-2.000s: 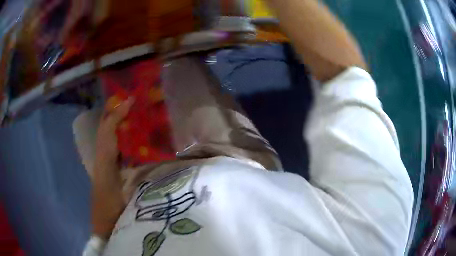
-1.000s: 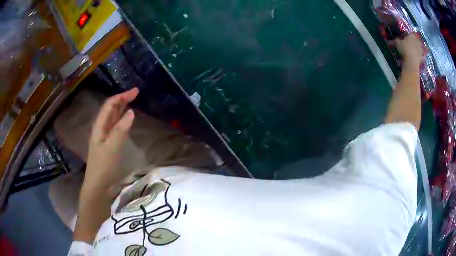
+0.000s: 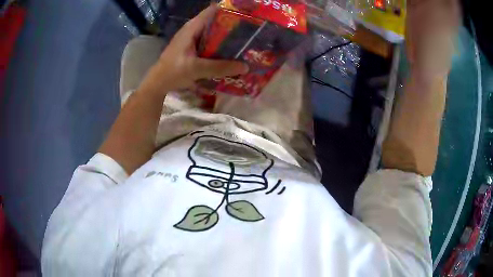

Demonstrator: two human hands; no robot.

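A red phone box with a dark picture face and white lettering is tilted above the lap, at the top middle. My left hand is shut on its left side, with a finger across the front face. My right hand is raised at the top right, near the yellow control panel. It is blurred, and its fingers cannot be made out.
The green surface with a white line is at the right. Glossy red wrapped boxes lie at the far right edge. Thin black cables and shiny clear film are below the panel. Blue-grey floor is at the left.
My left hand was empty one second ago and now holds the red box. My right hand has come back from the wrapped boxes at the far right. The view has turned left.
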